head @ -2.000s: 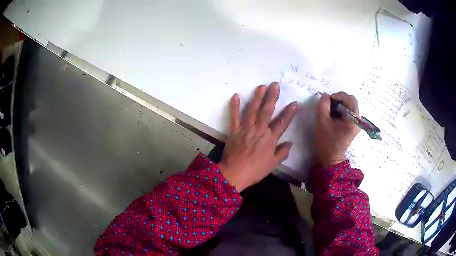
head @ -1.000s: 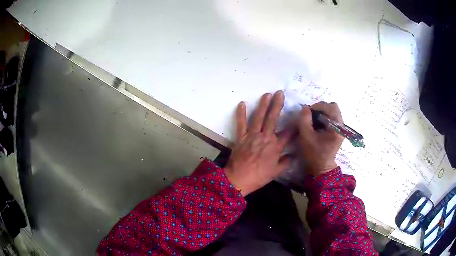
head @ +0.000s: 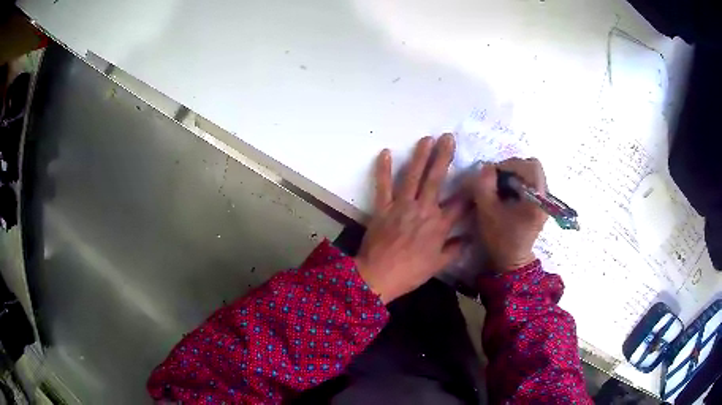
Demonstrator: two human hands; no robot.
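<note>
My right hand (head: 511,212) grips a dark pen (head: 546,202) with a green end. Its tip points up and left at the white surface (head: 261,95), just below faint purple-blue handwriting (head: 495,134). My left hand (head: 412,225) lies flat, palm down, with fingers spread, on the near edge of the white surface, just left of my right hand. It holds nothing. The thumb side of my left hand is close to my right hand; whether they touch is unclear. The writing right at the pen tip is blurred.
More handwriting covers the white surface at the right, with a drawn outline (head: 637,49) at the top right. A small cutting die (head: 654,337) and a larger one (head: 695,352) lie at the lower right. Dark material (head: 697,119) is at the right edge. Grey floor (head: 150,213) shows lower left.
Since the first frame, my right hand and the pen have moved left and slightly down, closer to my left hand. My left hand stays flat, its thumb and forefinger now nearer my right hand.
</note>
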